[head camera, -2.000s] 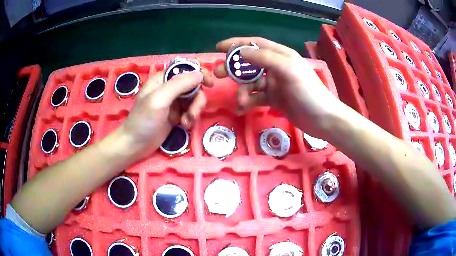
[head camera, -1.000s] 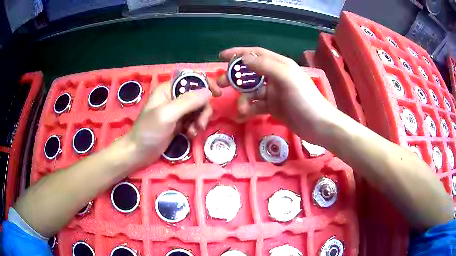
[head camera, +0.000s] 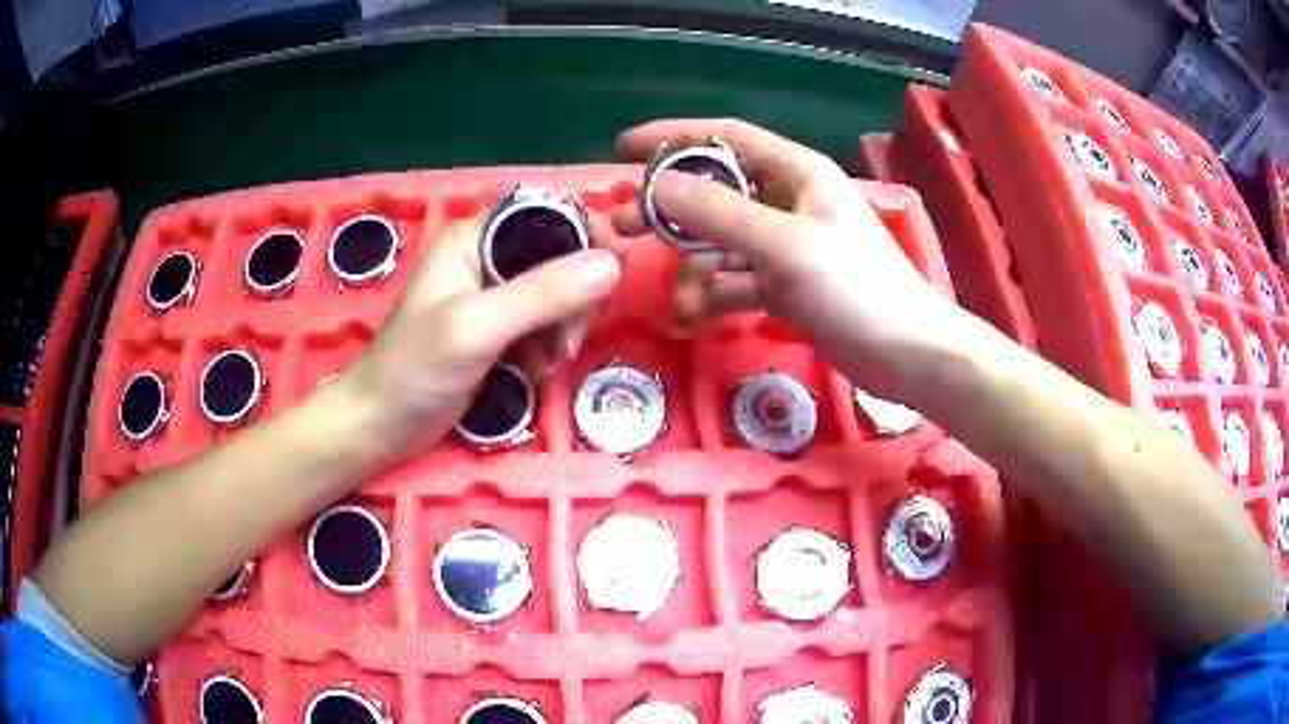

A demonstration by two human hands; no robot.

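My left hand [head camera: 460, 311] holds a round watch body [head camera: 533, 243] by its rim, dark face up, with the thumb at the lower right edge. My right hand [head camera: 792, 226] holds a second watch body [head camera: 696, 176], with the thumb lying over its dark face. Both are held side by side above the back part of the red foam tray [head camera: 474, 467]. In the tray, watches at the left lie dark face up, such as one watch [head camera: 348, 549]. Those at the right show silver case backs, such as one case back [head camera: 803, 573]. Some pockets are hidden under my hands and forearms.
Stacked red foam trays [head camera: 1053, 269] stand raised at the right, with silver case backs in their pockets. Another red tray edge [head camera: 88, 269] is at the far left. The dark green bench surface [head camera: 354, 106] and papers [head camera: 905, 14] are behind the tray.
Both displays showed a white menu list before and are now dark. My right thumb has come down over the face of its watch. My left thumb has straightened along its watch's edge.
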